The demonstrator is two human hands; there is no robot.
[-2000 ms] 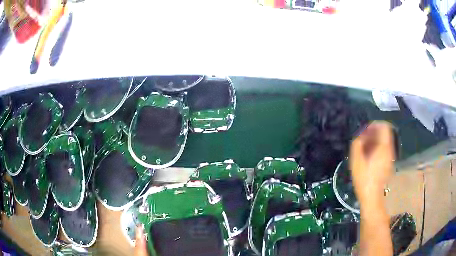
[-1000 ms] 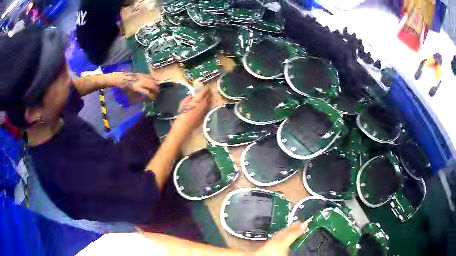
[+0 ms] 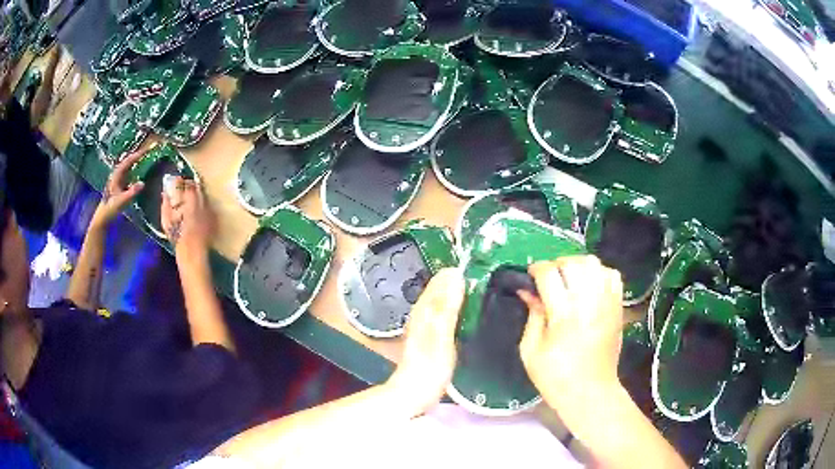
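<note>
A green housing with a pale rim [image 3: 494,380] stands front centre, rounded end towards me. My left hand [image 3: 428,343] grips its left edge. A soft matte black pad [image 3: 502,298] lies in the dark recess, its upper end standing a little proud. My right hand [image 3: 575,325] has its thumb and fingers pinched at the pad's upper right edge. My fingertips partly hide the pad, so how far it lies flat cannot be told.
Housings [image 3: 398,96] overlap in rows beyond and to the left; more [image 3: 700,353] lie at right. Two with moulded panels [image 3: 284,266] sit just left. Another person's hand [image 3: 183,215] holds a white applicator [image 3: 171,188] over a housing. A blue bin [image 3: 632,27] stands behind.
The view has swung back to the right. My right hand has come into view at the housing with a black pad. My left hand still holds the housing's edge.
</note>
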